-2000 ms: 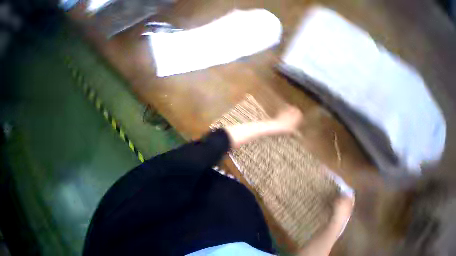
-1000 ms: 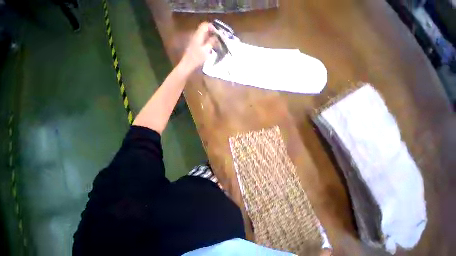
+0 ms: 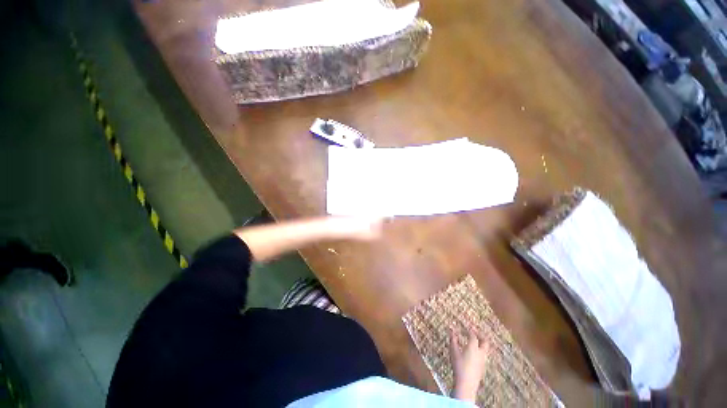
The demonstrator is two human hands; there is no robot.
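A beige-brown tweed panel (image 3: 510, 366) lies flat at the bottom, with a thin white edge along its left side. My right hand (image 3: 470, 358) rests on it, fingers apart. My left hand (image 3: 363, 229) is blurred at the lower edge of a white paper pattern piece (image 3: 418, 177) with a rounded right end; its fingers cannot be made out clearly. A small silver-white tool with dark parts (image 3: 341, 133) lies by the pattern's upper left corner, out of my hands.
A thick tweed bundle (image 3: 319, 73) with white on top lies at the back left. Another white-topped bundle (image 3: 614, 279) lies at the right. The brown table's edge (image 3: 203, 119) runs diagonally. Green floor with striped tape (image 3: 127, 171) is at left. Blurred items (image 3: 677, 72) line the far right.
My left hand has let go of the small tool and moved back towards me. My right hand now shows on the tweed panel. The view has shifted and shows more of the back bundle.
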